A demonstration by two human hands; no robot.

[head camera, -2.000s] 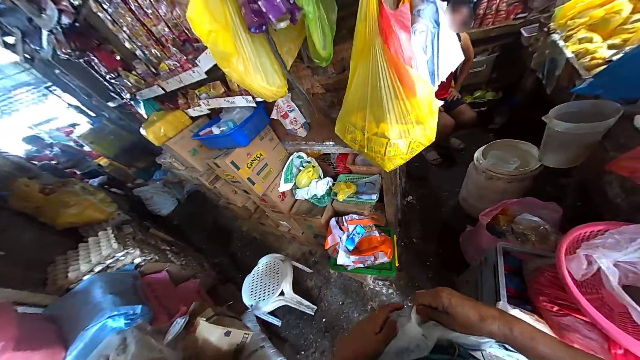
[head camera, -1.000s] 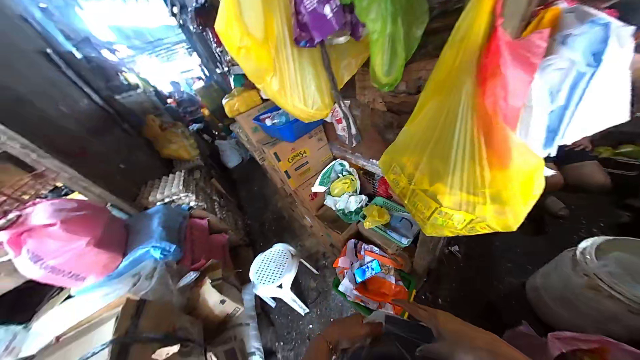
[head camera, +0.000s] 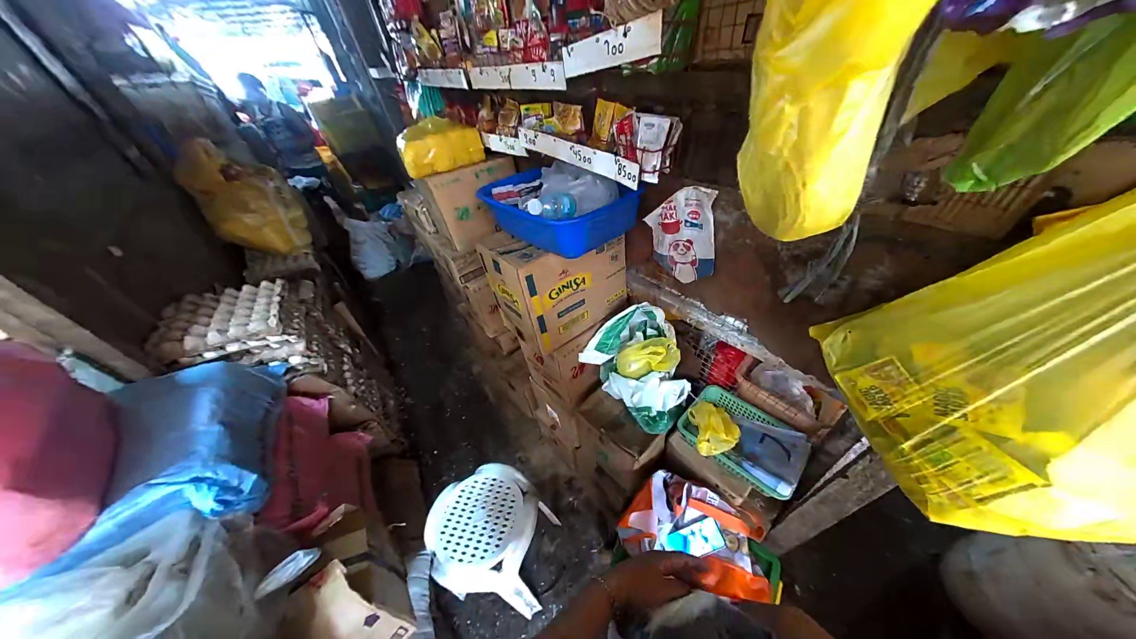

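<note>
My left hand (head camera: 655, 579) is at the bottom of the view, fingers curled over the near edge of an orange and white plastic bag (head camera: 736, 581) in a green basket (head camera: 765, 563). Whether it grips the bag is unclear. A blurred pale grey thing (head camera: 697, 612) lies just below this hand. Of my right arm only a part (head camera: 785, 621) shows at the bottom edge; its fingers are hidden or cut off. A bright, light-blue flat item (head camera: 697, 538) lies on the bag.
A white plastic stool (head camera: 484, 524) stands left of the basket. Behind are stacked cartons (head camera: 568, 297), a blue basin (head camera: 568, 232) and a green tray (head camera: 723, 399). Yellow bags (head camera: 967, 382) hang at right. Egg trays (head camera: 240, 319) and wrapped bundles (head camera: 200, 426) line the left. A person (head camera: 284, 129) stands far back.
Two seconds ago my hands were together at a translucent plastic bag, lower right of the basket. Now my left hand is at the orange and white bag. The view has turned left.
</note>
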